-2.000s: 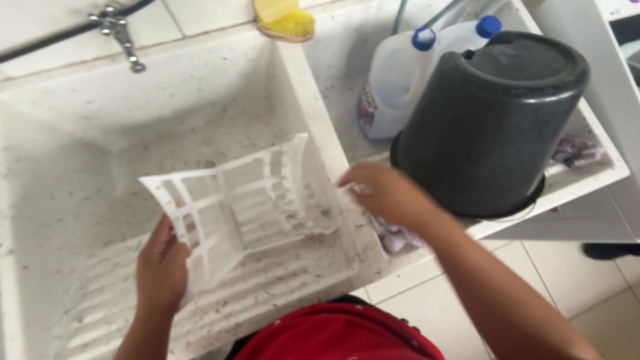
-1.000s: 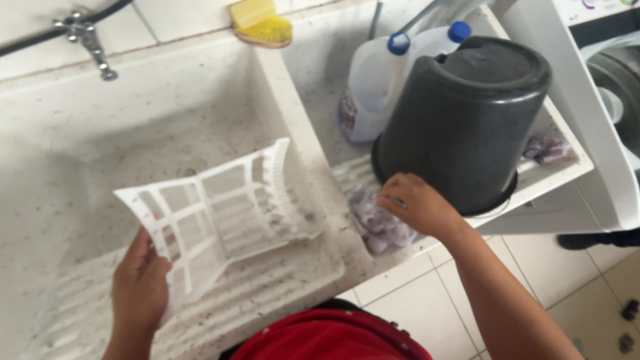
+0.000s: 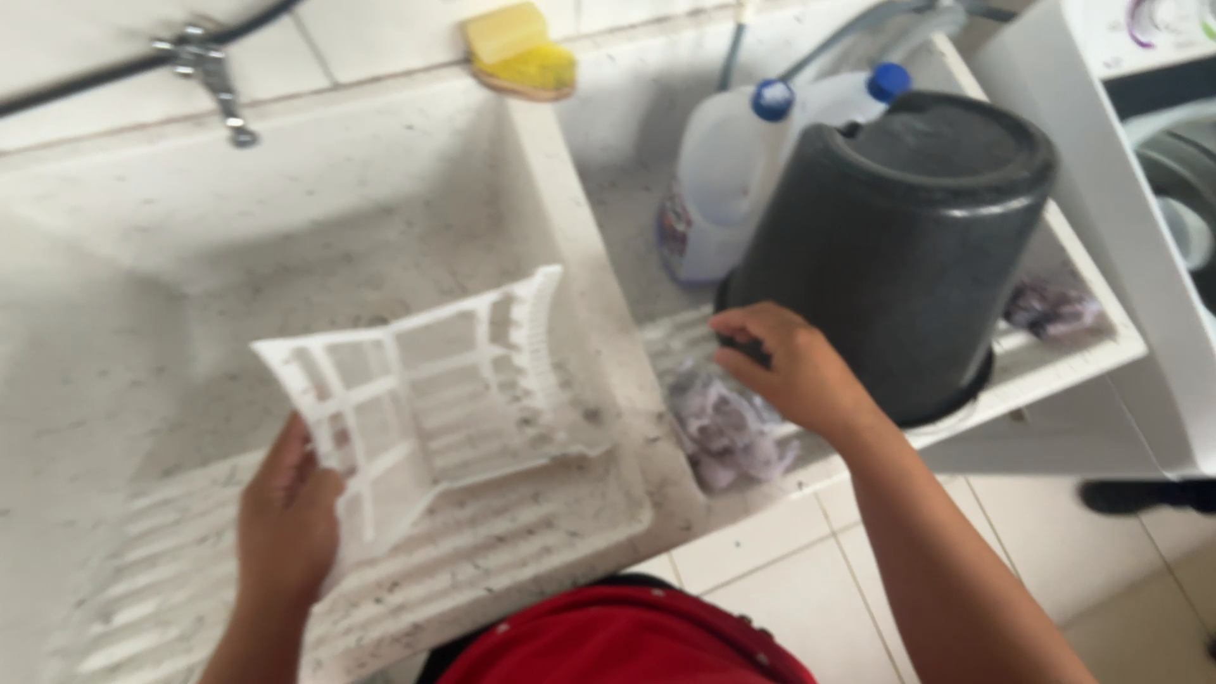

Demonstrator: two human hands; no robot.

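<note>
A white plastic lint filter frame with mesh panels point(image 3: 408, 389) is gripped at its left edge by my left hand point(image 3: 290, 518), over the ribbed washboard part of the left basin. My right hand point(image 3: 793, 370) is beside the lower rim of an upside-down black plastic bucket point(image 3: 902, 247), fingers curled and apart, with no object visible between them. Whether its fingertips touch the bucket is unclear. Just below that hand lies a greyish clump of lint or cloth point(image 3: 727, 432) in the near corner of the right basin.
Plastic jugs with blue caps point(image 3: 717, 190) stand behind the bucket. A yellow sponge and brush point(image 3: 522, 57) rest on the back ledge, and a metal tap point(image 3: 214, 81) juts over the left basin point(image 3: 560, 218). Another greyish clump point(image 3: 1054, 309) lies right of the bucket, near a white washing machine point(image 3: 1092, 218).
Since two seconds ago my right hand has moved from near the basin divider to the bucket's lower rim, passing over the greyish clump. My left hand keeps its hold on the frame.
</note>
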